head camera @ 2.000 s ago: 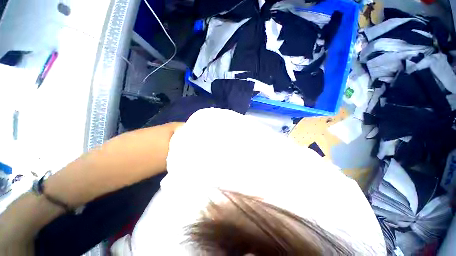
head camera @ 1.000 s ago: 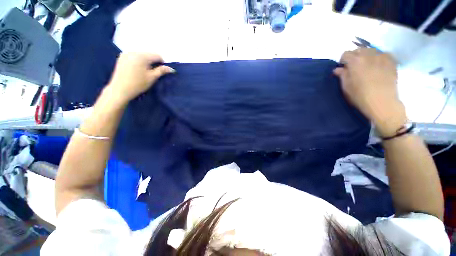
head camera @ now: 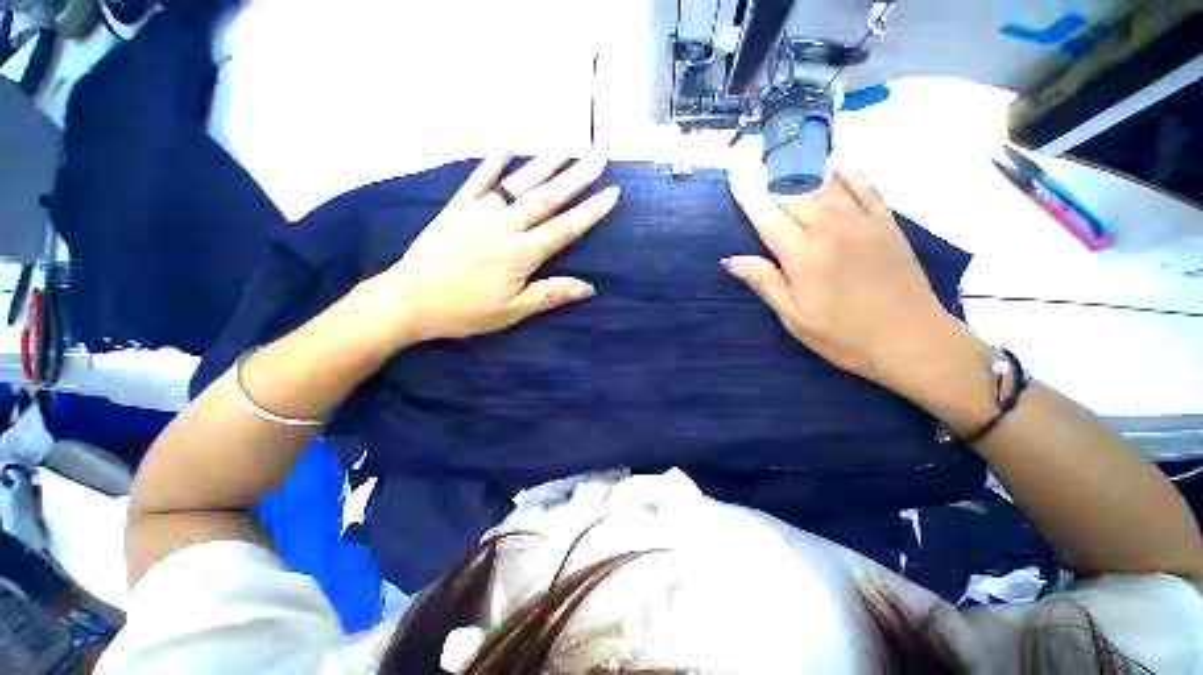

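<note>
A large navy fabric panel [head camera: 660, 343] lies on the white table and hangs over its front edge. Its far edge is at the presser foot [head camera: 682, 161] of the sewing machine. My left hand [head camera: 508, 251] lies flat on the panel left of the foot, palm down, fingers spread. My right hand [head camera: 838, 264] rests on the panel right of the foot, thumb apart; some fingertips are partly hidden behind the grey cylinder [head camera: 797, 152]. Neither hand grips the cloth. Whether the needle is in the cloth cannot be told.
Navy cut panels [head camera: 145, 185] lie at the left of the table. Red-handled scissors [head camera: 34, 330] are at the far left edge. Slim pink and blue tools [head camera: 1055, 198] lie at the right. A blue bin [head camera: 317, 528] is below the table. The machine head [head camera: 924, 53] stands at the top right.
The panel, held by its far corners between both hands a second ago, now lies under the presser foot area. Both hands have let go of the corners, moved inward and flattened on the cloth.
</note>
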